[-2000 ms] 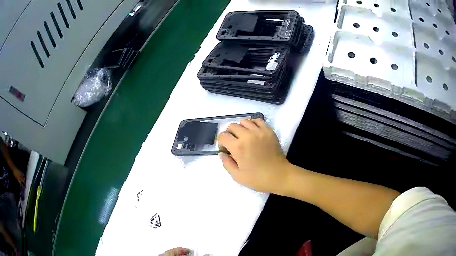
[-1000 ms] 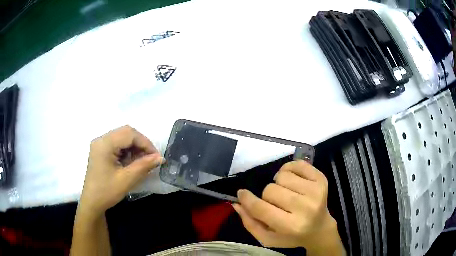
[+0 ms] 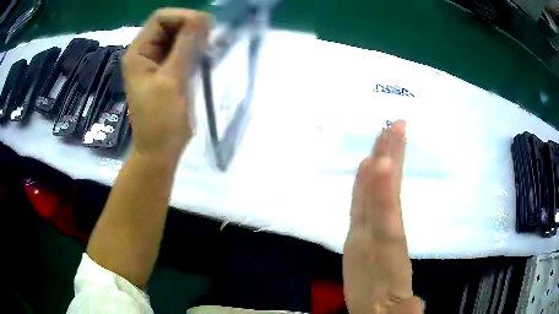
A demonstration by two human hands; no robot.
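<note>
My left hand [image 3: 162, 80] is raised at the upper left and pinches a blurred phone middle frame [image 3: 211, 113], which hangs tilted above the white sheet; whether a bag is around it is hard to tell from the blur. My right hand [image 3: 378, 227] is held upright over the sheet, seen edge-on, with its fingers together and nothing visible in it. Just beyond its fingertips lies a stack of poly bags [image 3: 423, 144] with dark printed marks.
Several dark bagged frames [image 3: 76, 86] lie in a row at the left. Stacks of black unbagged frames [image 3: 532, 184] stand at the far right. A green surface [image 3: 368, 34] runs behind the white sheet [image 3: 288, 202]. A blister tray [image 3: 543, 285] is at the lower right corner.
The view has turned left. My right hand has let go of the frame and come away. My left hand now holds the frame and has moved up and left, beside the row of frames.
</note>
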